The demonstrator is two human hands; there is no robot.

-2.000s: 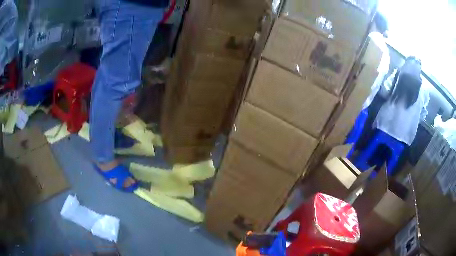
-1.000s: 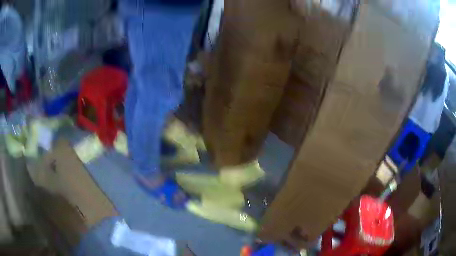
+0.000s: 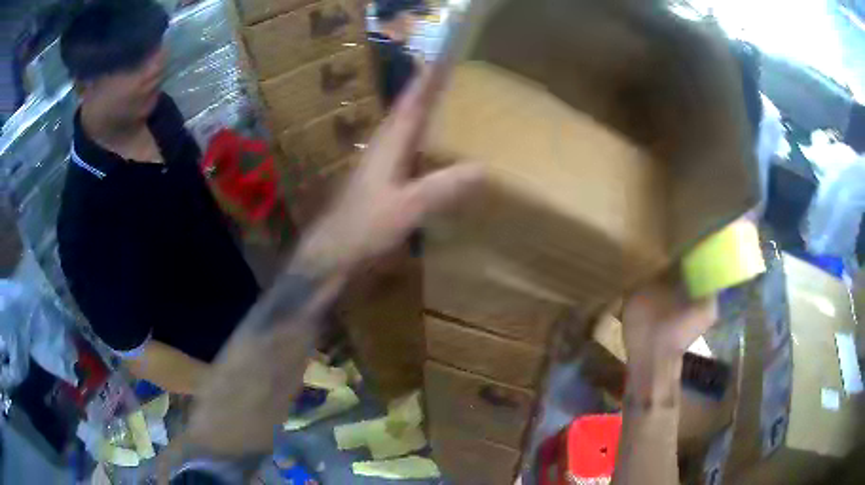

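A large brown carton [image 3: 550, 152] is raised in front of me at the top of a carton stack [image 3: 479, 379]. It is blurred, with a dark panel or flap over it. My left hand [image 3: 389, 194] is raised at its left side, fingers against the edge and thumb spread over the near face. My right hand [image 3: 664, 327] is under its lower right corner, with the fingers partly hidden. A bright yellow piece [image 3: 726, 258] shows just above my right hand at the carton's corner; I cannot tell whether it is held.
A person in a dark shirt [image 3: 152, 227] stands close on the left, holding something red [image 3: 242, 175]. Another carton stack [image 3: 318, 85] stands behind. Yellow strips [image 3: 389, 436] lie on the floor. A red stool [image 3: 594, 445] is low right, and labelled cartons [image 3: 816, 360] are at far right.
My view has lifted from the floor. Both hands and the raised carton have come into view. The person on the left now shows from head to waist.
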